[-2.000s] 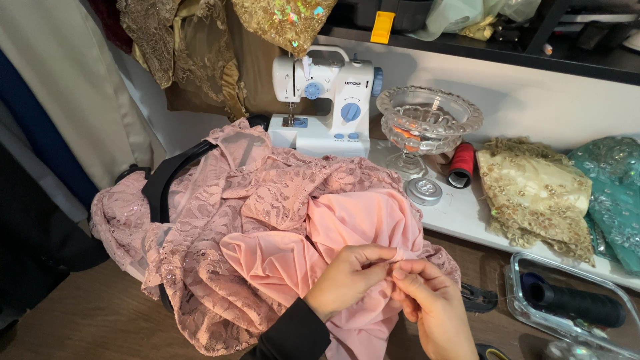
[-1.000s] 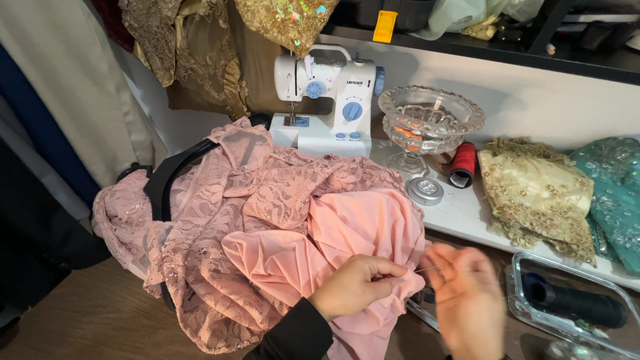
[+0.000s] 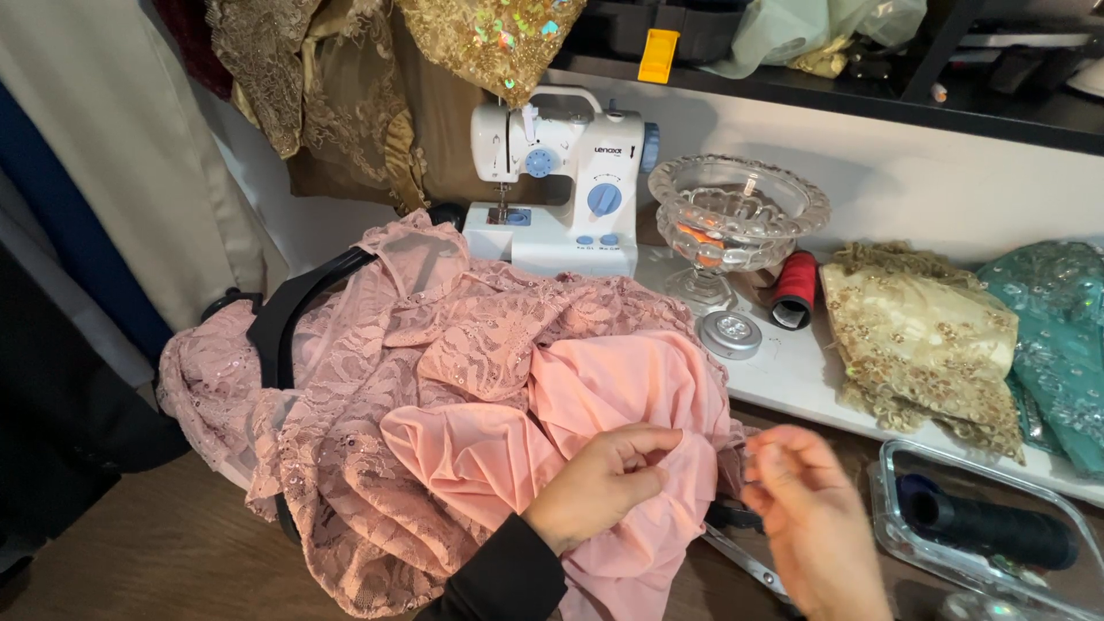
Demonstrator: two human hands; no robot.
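A pink lace garment (image 3: 362, 448) with smooth pink lining fabric (image 3: 630, 379) lies bunched on the wooden table, a black hanger (image 3: 297, 310) inside it. My left hand (image 3: 604, 483), in a black sleeve, pinches the lining between thumb and forefinger. To its right, my right hand (image 3: 802, 509) is raised off the fabric, blurred, thumb and forefinger close together; whether a thread or needle is between them cannot be made out. Scissors (image 3: 746, 561) lie partly hidden under the lining and beside my right hand.
Behind stand a white sewing machine (image 3: 561, 190), a glass pedestal bowl (image 3: 733, 216), a red thread spool (image 3: 793, 291) and a round silver light (image 3: 729, 335). Gold fabric (image 3: 923, 336) and teal fabric (image 3: 1056, 336) lie right, above a clear container (image 3: 888, 509) holding a black spool (image 3: 1000, 526).
My right hand was beside the left at the lining two seconds ago and has moved away to the right. My left hand stays at the lining. The scissors have come into view.
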